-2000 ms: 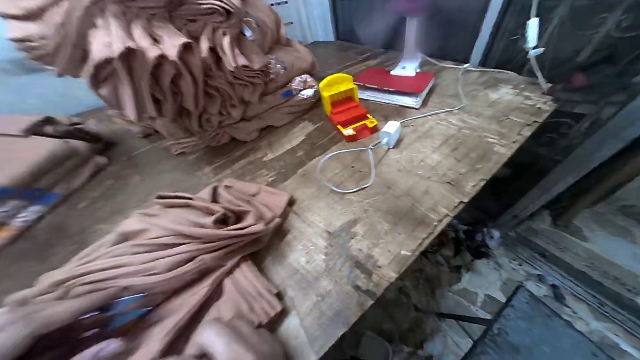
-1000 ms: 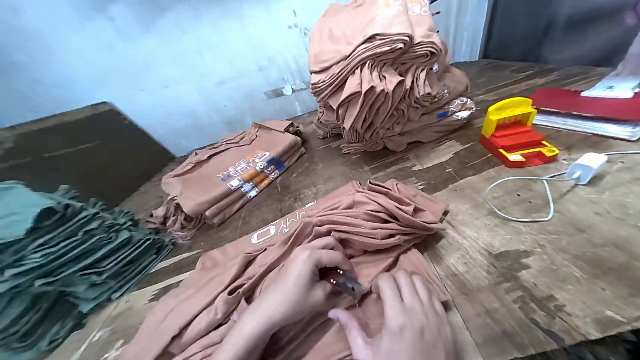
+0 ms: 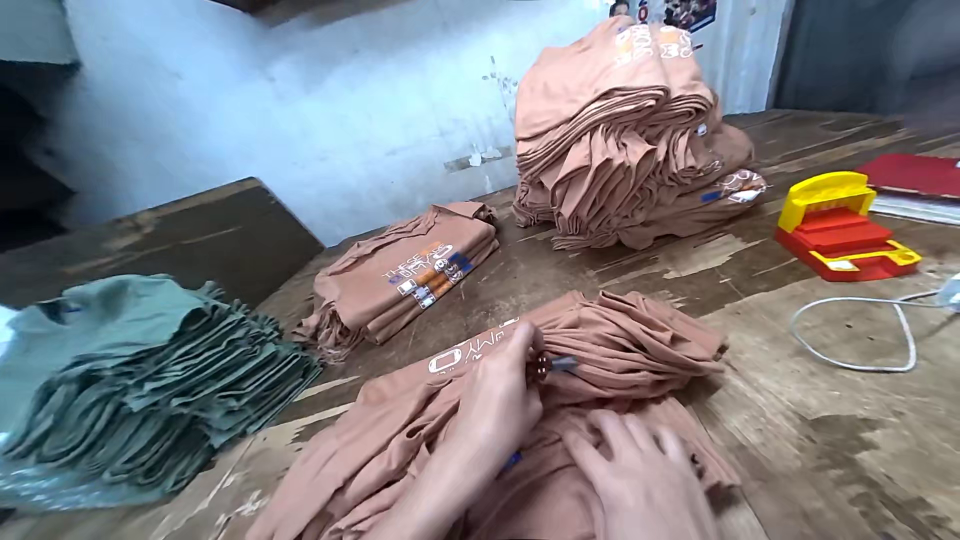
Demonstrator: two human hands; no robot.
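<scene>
A bunched brown printed garment (image 3: pixel 630 337) lies on the worn wooden table in front of me. My left hand (image 3: pixel 502 390) is closed on a small metal-tipped cutting tool (image 3: pixel 559 364), probably thread snips; its tip points right over the folds. My right hand (image 3: pixel 637 465) rests spread on the cloth just below, its fingers slightly bent and pressing the fabric. Whether any cloth is pinched between them cannot be told. The far ends of the garment run under both forearms to the near edge of the view.
Folded brown shirts (image 3: pixel 405 277) lie behind, with a tall brown pile (image 3: pixel 615 135) against the wall. Green garments (image 3: pixel 150 367) are stacked at left. A red and yellow plastic toy (image 3: pixel 844 225), a white cable (image 3: pixel 855 366) and a red-covered book (image 3: pixel 911 174) are at right.
The view has swung left since the earliest frame. Since one second ago, the tool's tip has come to point right over the gathered folds, and my right hand lies flatter on the cloth.
</scene>
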